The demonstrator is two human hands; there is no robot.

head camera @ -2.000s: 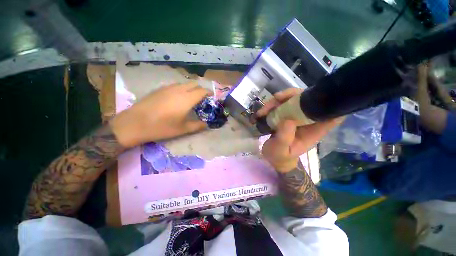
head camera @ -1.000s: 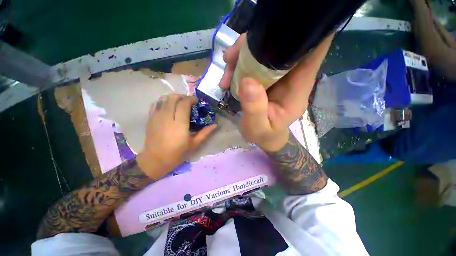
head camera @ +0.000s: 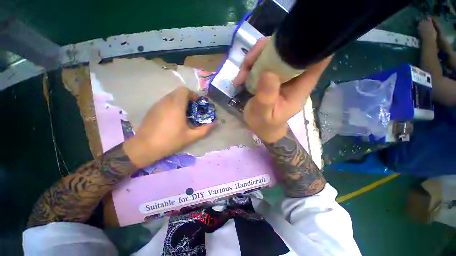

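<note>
My left hand (head camera: pixel 167 125) holds a small round black unit (head camera: pixel 201 111) with its blue-silver inside facing up, over the torn pink cardboard sheet (head camera: pixel 215 167). My right hand (head camera: pixel 275 100) grips the electric screwdriver (head camera: pixel 325 30) by its cream nose. Its thick black body fills the upper right. The screwdriver's tip is low, beside the metal front of the screw feeder (head camera: pixel 230 75); my fingers hide whether they touch. The feeder stands just right of the unit and is partly hidden behind the driver. No screw can be made out.
A second screw feeder (head camera: pixel 422 95) stands at the right with a crumpled clear plastic bag (head camera: pixel 357 107) against its left side. A pale metal rail (head camera: pixel 150 44) runs behind the cardboard, with the green belt beyond. Another person's arm (head camera: pixel 437 60) is at the far right.
The screwdriver has swung from the right to above the feeder's front and is now more upright. My left hand still holds the unit, moved slightly left. The view has shifted.
</note>
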